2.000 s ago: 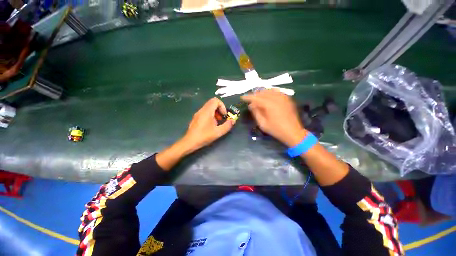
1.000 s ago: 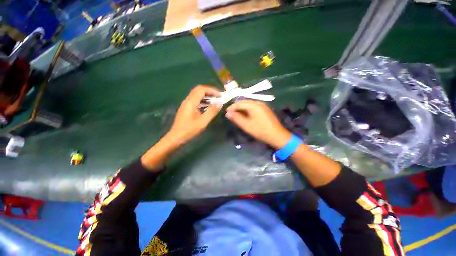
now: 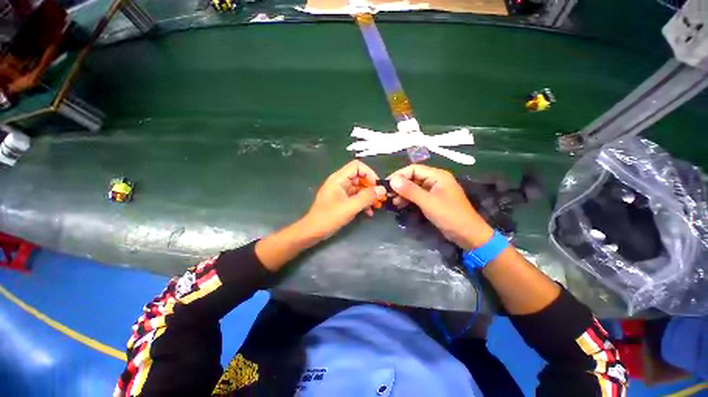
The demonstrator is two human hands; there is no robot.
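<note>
My left hand [image 3: 347, 194] pinches a small orange piece [image 3: 378, 203] at its fingertips. My right hand [image 3: 437, 200] touches it from the right, thumb and finger closed on a small black piece [image 3: 390, 188]. The fingers hide most of both. Black pieces [image 3: 497, 203] lie in a loose pile beside and under my right hand. White tape strips [image 3: 375, 143] are fanned in a cross just beyond my hands, over the near end of a blue-violet strip [image 3: 380, 58]. One yellow-and-black coil [image 3: 121, 190] lies on the green belt at the left, another coil [image 3: 539, 99] at the far right.
An open clear plastic bag [image 3: 570, 209] with black pieces stands at the right. A metal upright [image 3: 633, 105] rises behind it. A brown board [image 3: 466, 6] is at the far edge. A metal frame [image 3: 78, 116] and part of a person's arm [image 3: 35, 74] are at the far left.
My left hand has left the white strips and met my right hand at the fingertips. An orange piece and a black piece now show there. The loose far coil now lies farther right along the belt.
</note>
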